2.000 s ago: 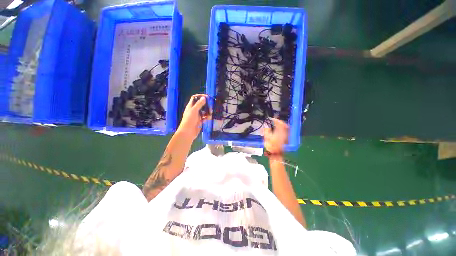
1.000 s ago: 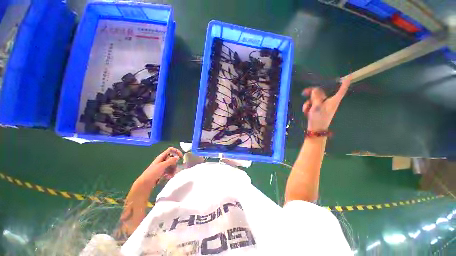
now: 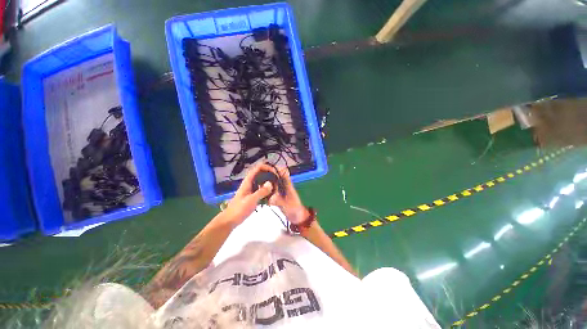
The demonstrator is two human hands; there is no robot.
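The main blue tote lies in front of me, with black power adapters in rows along both long sides. Their thin black cords tangle in the middle over a white liner. My left hand and my right hand are together at the tote's near edge. Both hold one black power adapter between them. A thin cord hangs from it toward my shirt. The adapter's details are too small to tell.
A second blue tote to the left holds a loose pile of black adapters on a printed liner. Another blue tote is cut off at the left edge. A pale post stands at the upper right. Cardboard lies at the right.
My right hand has come back from the far right, and my left hand has moved up to meet it. Both now hold a black adapter. The view has turned and shifted.
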